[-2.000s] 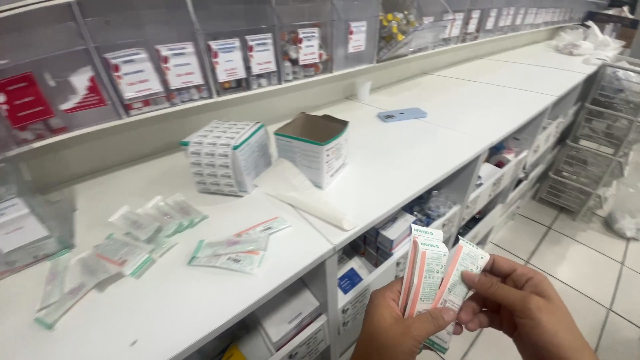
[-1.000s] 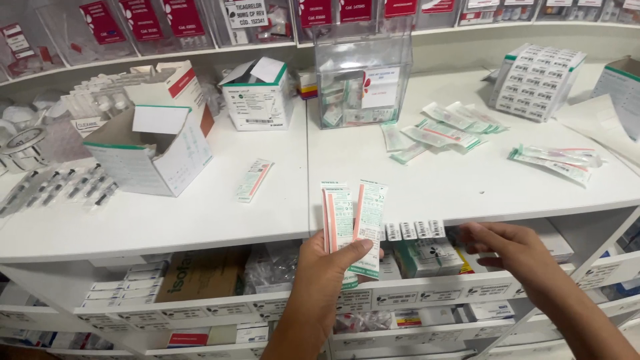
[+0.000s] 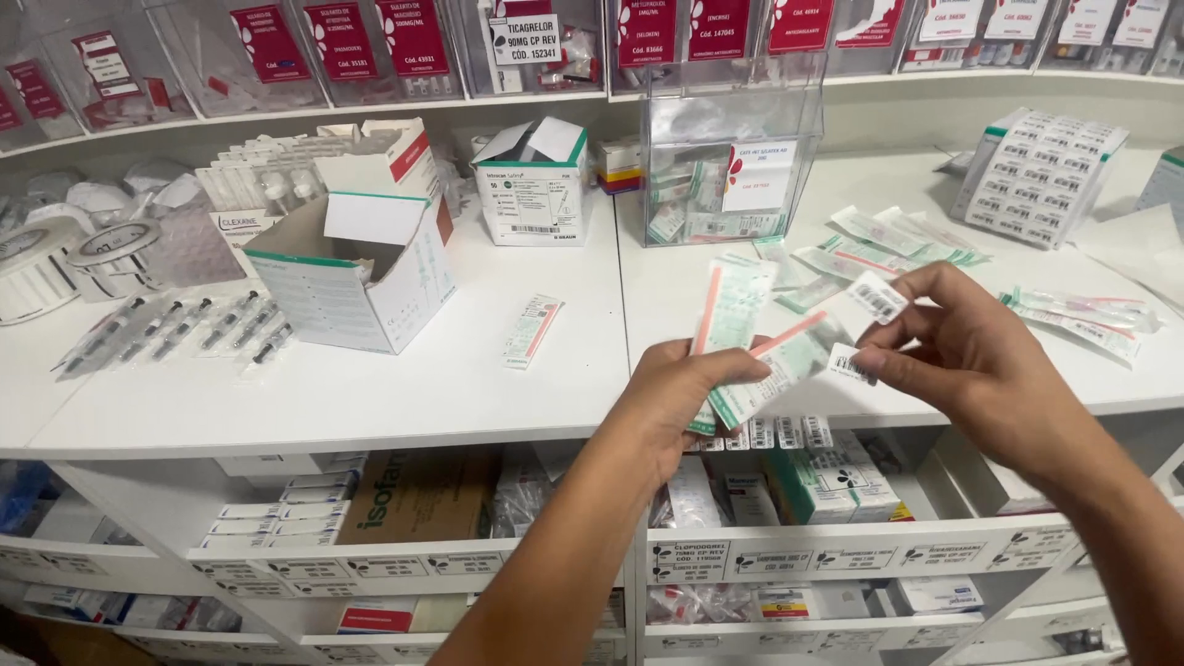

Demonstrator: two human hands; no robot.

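My left hand (image 3: 689, 388) grips a few catheter packets (image 3: 740, 305) with green and orange print, fanned apart above the counter's front edge. A strip of small barcode stickers (image 3: 786, 433) hangs below that hand. My right hand (image 3: 943, 342) pinches small barcode labels (image 3: 874, 298) between thumb and fingers, beside the upper end of one held packet. Behind the hands, similar packets (image 3: 888, 236) lie in a loose pile, with more packets (image 3: 1082, 319) to the right. One packet (image 3: 534, 331) lies alone on the counter to the left. A clear plastic bin (image 3: 680, 120) holds more packets.
An open carton (image 3: 347, 296), an IV catheter box (image 3: 532, 199) and wrapped syringes (image 3: 176, 324) stand or lie at left. Label rolls (image 3: 116, 254) sit farther left. A box covered with barcode labels (image 3: 1036, 176) stands back right. Drawers (image 3: 573, 546) of medicines run below; labelled bins (image 3: 398, 46) line the back.
The view has swung left along the counter since two seconds ago. My right hand, apart from the packets one second ago, is now beside them with barcode labels in its fingers.
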